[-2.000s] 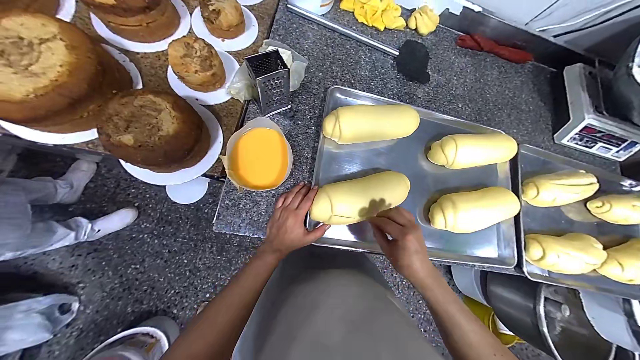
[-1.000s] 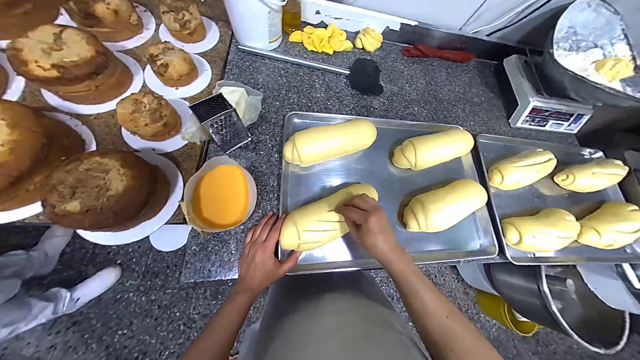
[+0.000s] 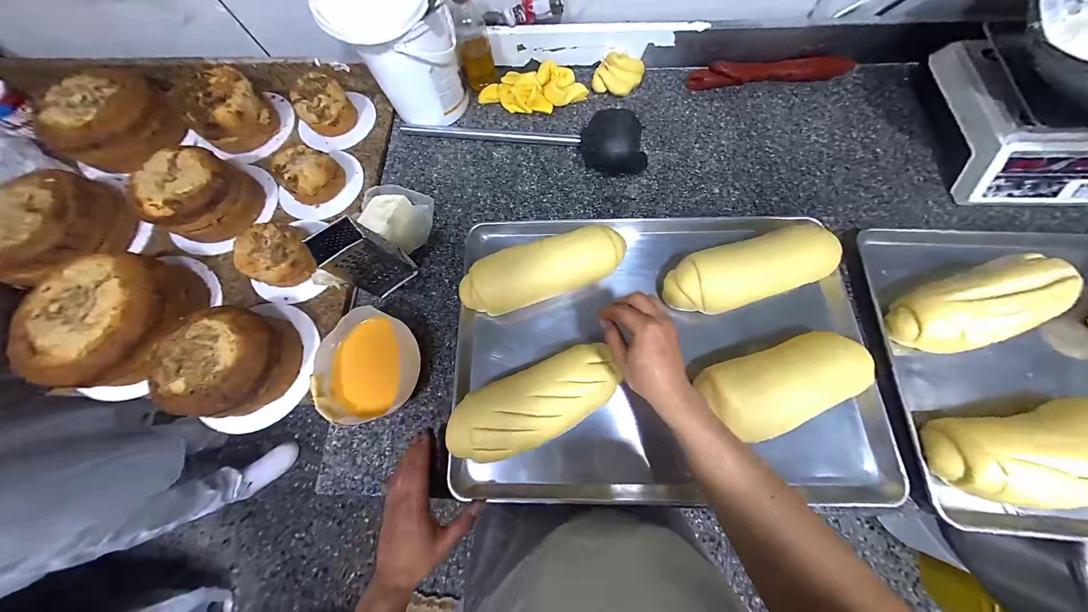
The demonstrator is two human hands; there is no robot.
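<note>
A metal baking tray (image 3: 637, 463) bears several rolled dough loaves. The near left loaf (image 3: 535, 404) shows a row of slanting slashes across its top. My right hand (image 3: 650, 344) is at that loaf's right end, fingers bent down; whether it holds a small blade is hidden. My left hand (image 3: 416, 518) rests with fingers apart by the tray's near left corner and holds nothing. The far left loaf (image 3: 544, 268), the far right loaf (image 3: 752, 265) and the near right loaf (image 3: 786, 384) show no slashes.
A second tray (image 3: 880, 340) with cut loaves adjoins on the right. Left stand a bowl of orange liquid (image 3: 365, 365), a box grater (image 3: 361, 255) and cakes on white boards (image 3: 302, 374). Behind lie a black-headed tool (image 3: 612, 140) and a scale (image 3: 1020, 127). A person's legs (image 3: 204, 501) show at lower left.
The near left loaf, smooth two seconds ago, now bears slashes along its length. My right hand has moved to its far right end. My left hand has let go of the loaf and moved off it.
</note>
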